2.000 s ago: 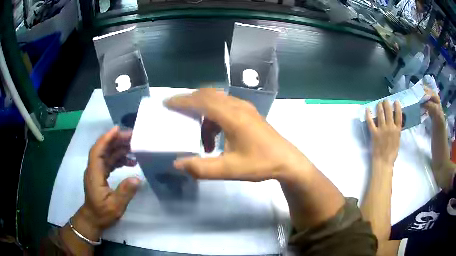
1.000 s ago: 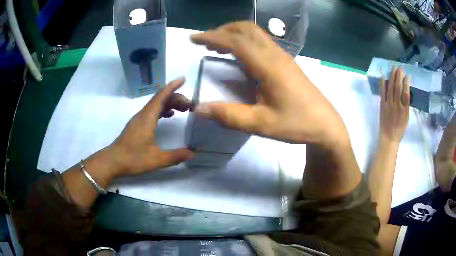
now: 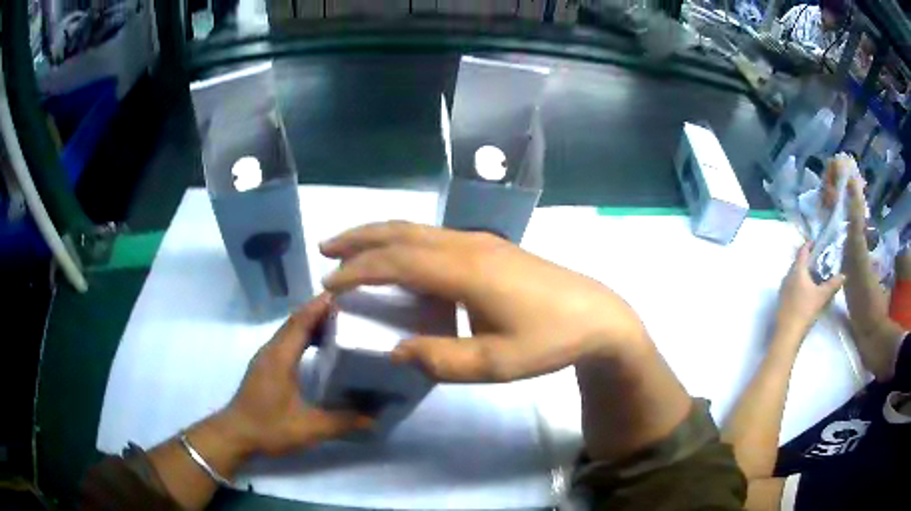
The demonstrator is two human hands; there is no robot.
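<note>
A pale grey retail box (image 3: 372, 344) stands in front of me, slightly blurred, its top closed or nearly so. My left hand (image 3: 285, 384) grips its left side low down. My right hand (image 3: 499, 299) is over its top and right side, with fingers behind and thumb at the front edge. An open retail box (image 3: 262, 230) with a dark device print stands behind at the left. Another open retail box (image 3: 491, 195) stands behind my right hand. Each open box shows a white round piece inside and a raised lid.
The boxes stand on a white sheet (image 3: 170, 379) before a dark conveyor belt (image 3: 370, 120). Another retail box (image 3: 711, 185) lies at the belt's edge on the right. A neighbour's hands (image 3: 807, 289) hold a translucent bag beside more bags. A blue bin (image 3: 85, 115) is far left.
The view tilted down, then back up. My hands have stayed around the box, which is now more upright than a second ago. The neighbour's box is out of their hands, and they hold a bag.
</note>
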